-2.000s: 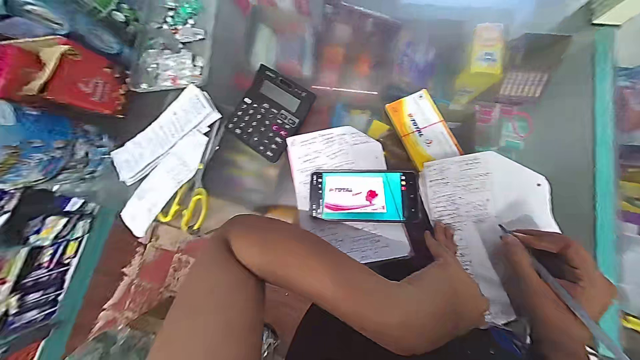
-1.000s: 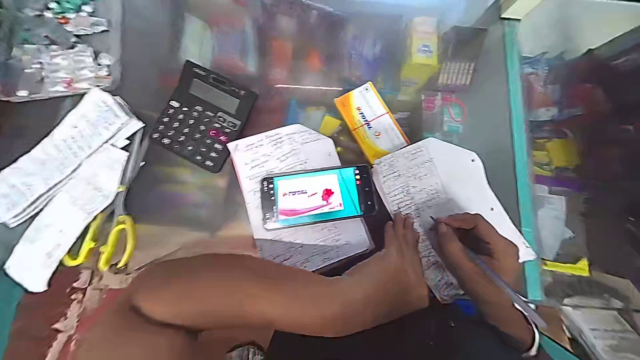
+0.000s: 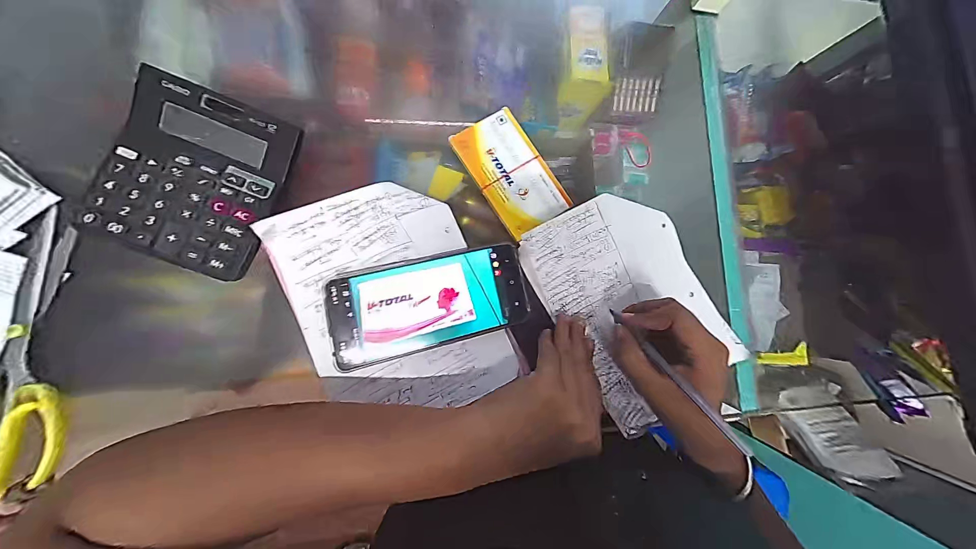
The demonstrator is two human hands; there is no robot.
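Note:
My right hand (image 3: 675,354) grips a slim pen (image 3: 686,389), its tip on the handwritten right page of an open notebook (image 3: 648,236). My left hand (image 3: 560,389) rests flat with its fingertips at the inner edge of that page, holding nothing that I can see. A smartphone (image 3: 427,305) with a lit screen showing a product picture lies across the handwritten left page (image 3: 381,221), just left of my left hand. Beyond the gap between the pages, a yellow and white carton (image 3: 511,171) with a band around it touches the right page's top corner.
A black Casio calculator (image 3: 191,171) lies on the glass counter at the left. Yellow-handled scissors (image 3: 34,435) and paper slips (image 3: 19,198) are at the left edge. Packets show beneath the glass. A teal frame edge (image 3: 724,191) runs down the right, with shelved goods beyond.
The view has shifted, so the scissors and slips are now partly cut off at the left. My right hand stays on the page with the pen; my left hand stays beside it.

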